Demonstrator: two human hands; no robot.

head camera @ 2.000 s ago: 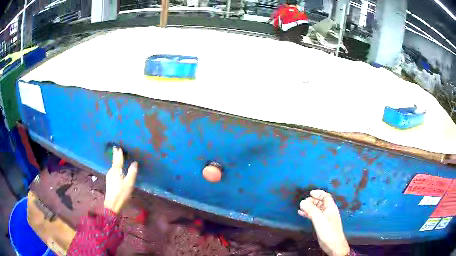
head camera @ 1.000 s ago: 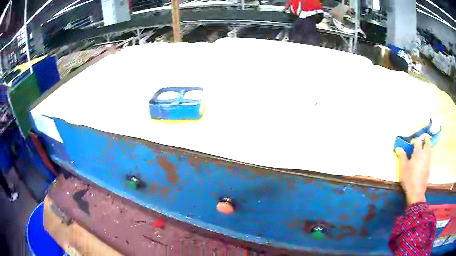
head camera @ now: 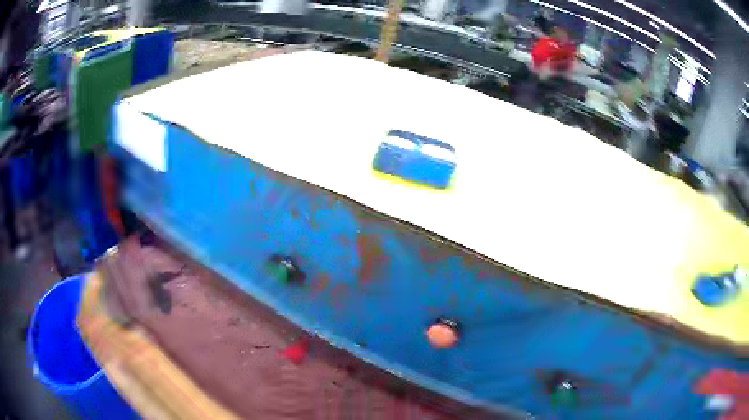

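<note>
The wide blue, rust-worn press beam point(head camera: 353, 238) crosses the view, with a white surface point(head camera: 296, 98) on its top. A blue cutting die point(head camera: 415, 159) lies on that surface near the middle. Another small blue item point(head camera: 716, 289), blurred, is at its right end. The beam's face has a green press button point(head camera: 284, 269), an orange-pink button point(head camera: 443, 333) and a second green button point(head camera: 564, 392). The reddish cutting pad point(head camera: 205, 328) shows below the beam. Neither of my hands is in the picture.
A blue scrap bin point(head camera: 70, 336) stands at the lower left beside the wooden edge rail point(head camera: 152, 369). A red scrap point(head camera: 295, 352) lies on the pad. Green and blue panels point(head camera: 103, 94) stand at the back left. A person in red point(head camera: 552, 54) is in the background.
The view has turned, shifting the press towards the right. The hand that was at the right-hand blue item a second ago has left the picture; that item remains on the white surface.
</note>
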